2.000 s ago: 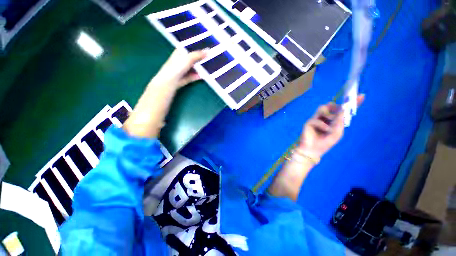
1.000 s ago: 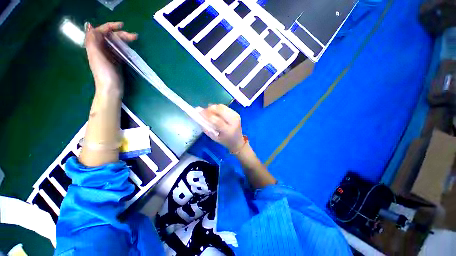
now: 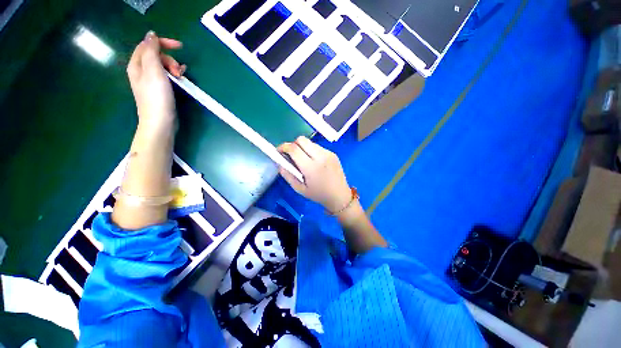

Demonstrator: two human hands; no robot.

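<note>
My left hand and my right hand hold the two ends of a white sheet or stack, seen edge-on as a thin slanting band over the green surface. Its face is hidden. A die-cut adhesive sheet with black strips and small blue ends lies beyond it at the top centre. Another die-cut adhesive sheet with black strips lies at the left, partly under my left forearm. A small white and yellow paper piece lies on that sheet beside my wrist.
A large die-cut sheet with black panels lies at the top right. A brown cardboard box stands below the table edge. White liner lies at the lower left. A black device with cables stands at the lower right, by the blue floor.
My left hand has let go of the sheet at the top centre, which now lies flat. My right hand has come in from the right with the white item, and both hands now hold it.
</note>
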